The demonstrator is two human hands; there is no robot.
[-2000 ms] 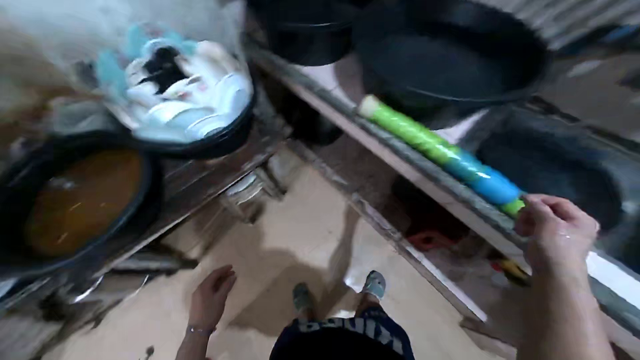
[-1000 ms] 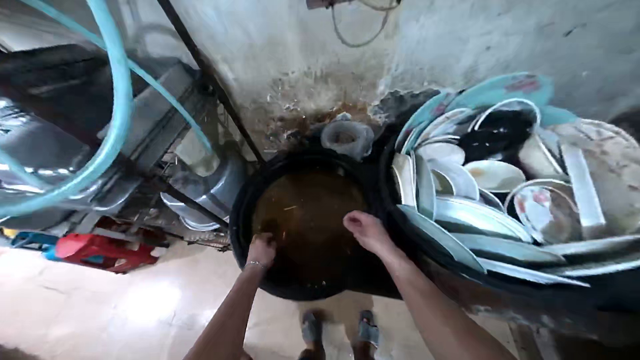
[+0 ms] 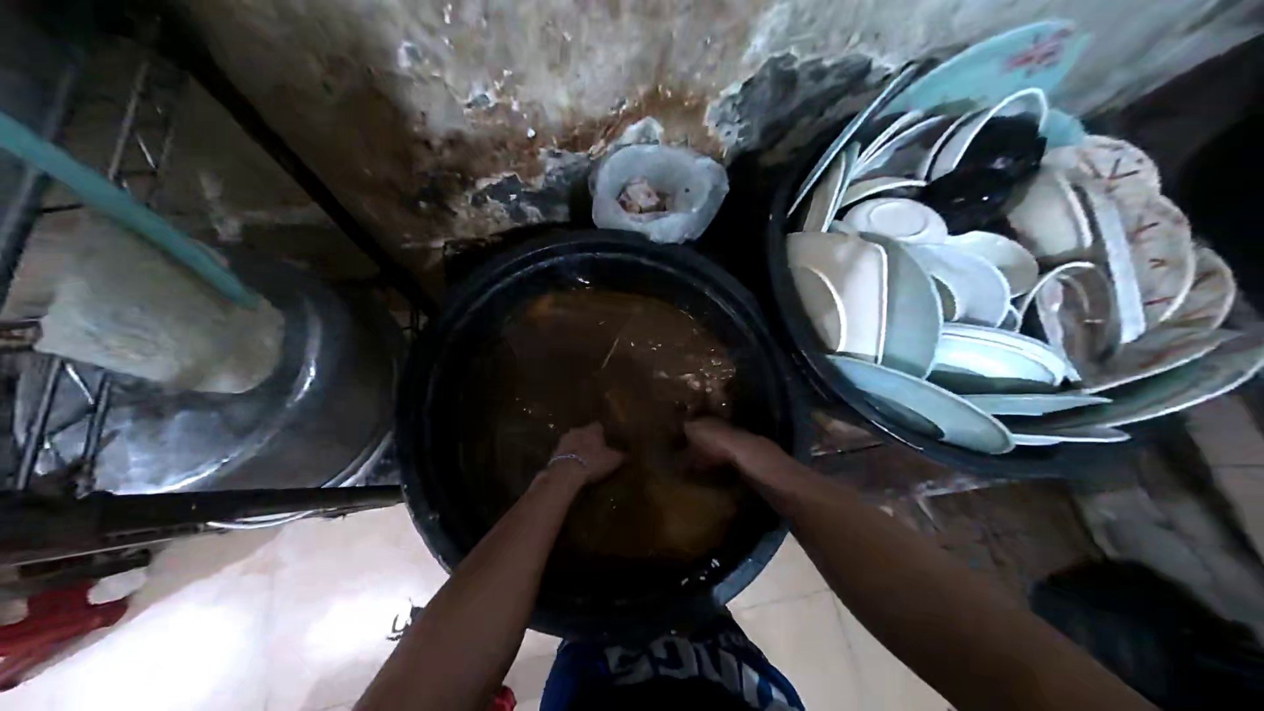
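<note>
A large round black tub (image 3: 425, 395) of murky brown water stands in front of me. My left hand (image 3: 591, 452), with a thin bracelet at the wrist, dips into the water near the middle. To its right my right hand (image 3: 713, 444) is also partly under the surface. The fingers of both hands are hidden by the dark water, so what they touch cannot be told. Pale bits float near my right hand, and a yellowish patch shows below both hands.
A second black tub (image 3: 889, 434) at the right holds stacked plates and bowls (image 3: 973, 281). A clear plastic bag (image 3: 660, 193) sits against the stained wall behind. At the left are a large metal pot (image 3: 341, 395) and a light blue hose (image 3: 128, 202).
Two seconds ago my right hand was at a green and blue roll beside other black tubs. One second ago both hands were over the brown water; now they are in it. The view has turned.
</note>
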